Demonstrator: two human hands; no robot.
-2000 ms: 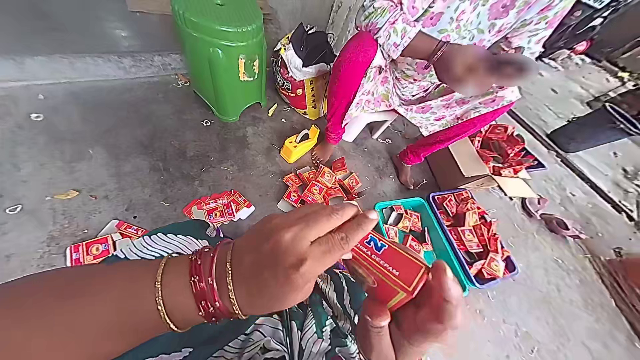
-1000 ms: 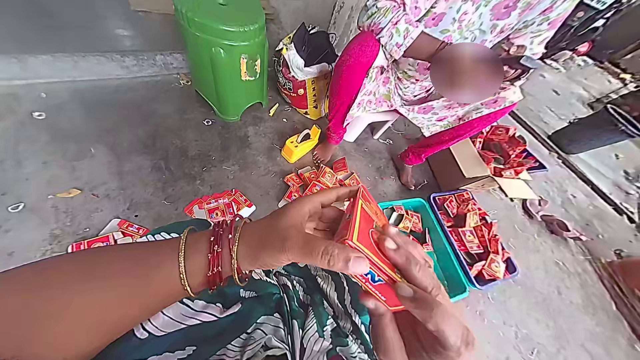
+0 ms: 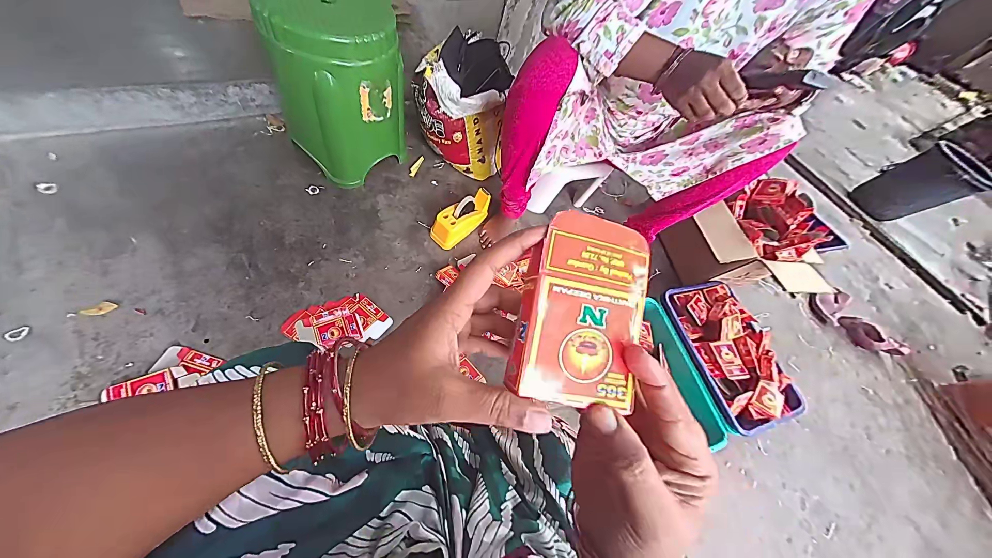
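A small red and gold printed cardboard box (image 3: pixel 581 318) is between my two hands, its upper end flap raised away from me. My left hand (image 3: pixel 457 341), with bangles at the wrist, holds the box along its left side, thumb near the lower corner. My right hand (image 3: pixel 647 457) pinches the lower right corner between thumb and finger. Behind my left fingers lie more red boxes, partly hidden. Flattened red cartons (image 3: pixel 337 319) lie by my lap, and others (image 3: pixel 159 376) lie farther left. To the right, a teal tray (image 3: pixel 709 411) is partly covered by my right hand.
A blue tray (image 3: pixel 798 407) full of red boxes adjoins the teal one. Beyond are an open cardboard carton (image 3: pixel 725 232) and another heap of red boxes (image 3: pixel 783 217). A yellow tape dispenser (image 3: pixel 460 219), green plastic stool (image 3: pixel 333 93), bag (image 3: pixel 465 116) and seated person (image 3: pixel 666 93) are ahead.
The box has turned between my hands, so a broad printed face and a raised end flap now show. The seated person's hand has moved, and a dark object shows beside it.
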